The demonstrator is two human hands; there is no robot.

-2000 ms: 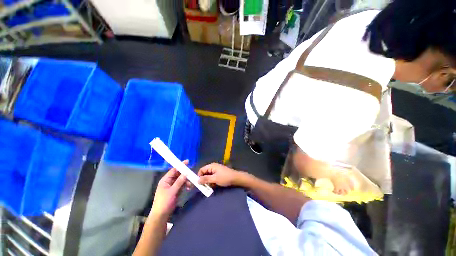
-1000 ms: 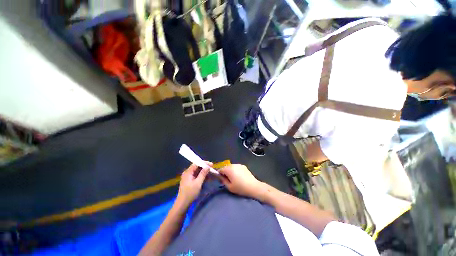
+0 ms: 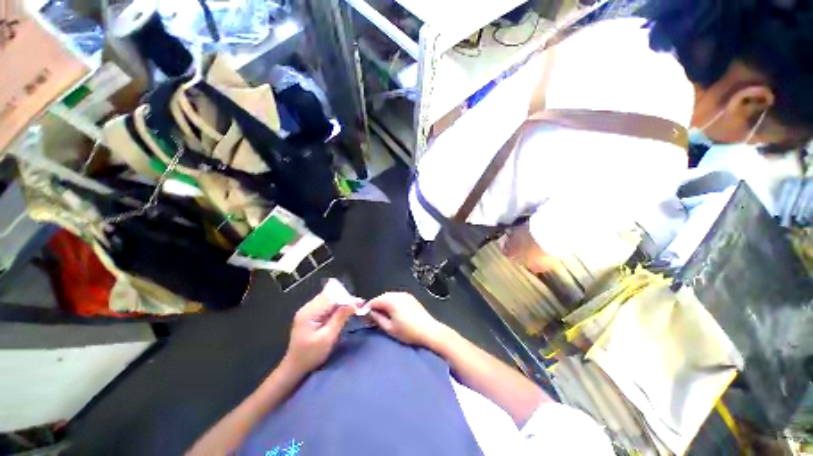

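Note:
A white strip [image 3: 338, 292] is held between my two hands, over my lap and in front of my dark apron. Its upper end sticks up above my left hand, and a short bit shows between my fingertips. My left hand [image 3: 316, 329] grips the strip from the left. My right hand [image 3: 401, 316] pinches its lower end with thumb and finger. The middle of the strip is hidden by my fingers, and I cannot tell whether it is folded.
A person in a white top with brown straps [image 3: 570, 151] bends at my right over stacked pale panels with yellow edging [image 3: 664, 356]. Bags and straps [image 3: 196, 134] hang at the left, with a green and white card [image 3: 270, 240]. A metal rack stands behind.
My view has turned, so the blue bins are gone and the hanging bags are larger. My hands have closed around the strip, and less of it shows.

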